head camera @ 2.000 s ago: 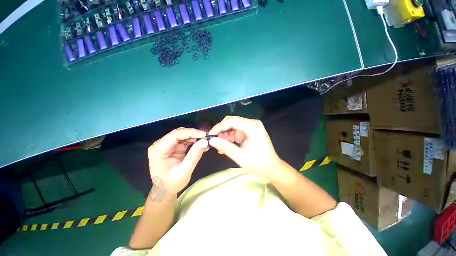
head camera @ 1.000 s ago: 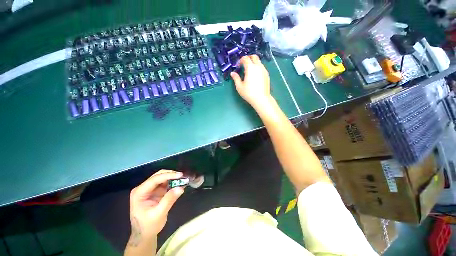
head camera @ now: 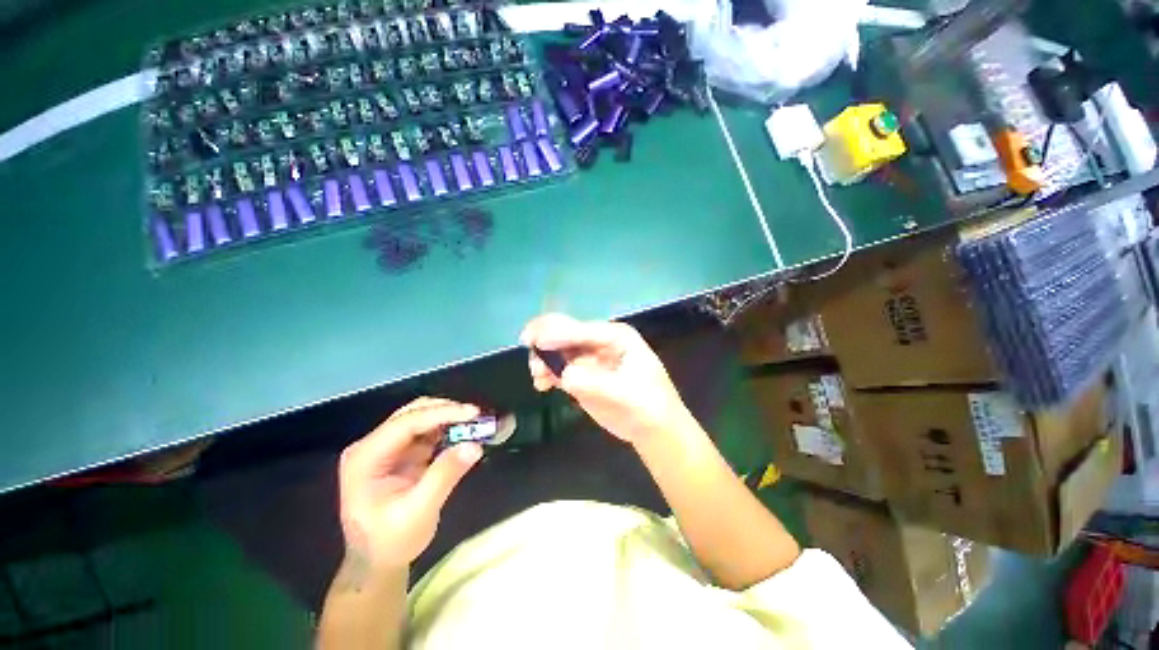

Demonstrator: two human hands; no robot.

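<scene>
My left hand [head camera: 404,483] holds a circuit-board assembly [head camera: 472,432] between thumb and fingers over my lap. My right hand [head camera: 610,375] is close to the bench edge, pinching a dark purple housing [head camera: 552,361], mostly hidden by the fingers. The two parts are apart. The blister tray [head camera: 362,216] on the bench holds rows of boards, with purple units along its near edge. Loose purple housings [head camera: 610,81] lie heaped right of the tray. Small black parts [head camera: 400,245] are scattered in front of the tray.
A clear plastic bag [head camera: 778,51] lies behind the housing heap. A white adapter [head camera: 796,131] with a cable sits beside a yellow push-button box [head camera: 864,140]. Brown cartons [head camera: 934,324] and stacked trays [head camera: 1049,298] stand at the right. The bench edge [head camera: 381,376] runs above my lap.
My right hand has come back from the housing heap towards my left hand, with a housing in its fingers. My left hand still holds the board, at nearly the same place.
</scene>
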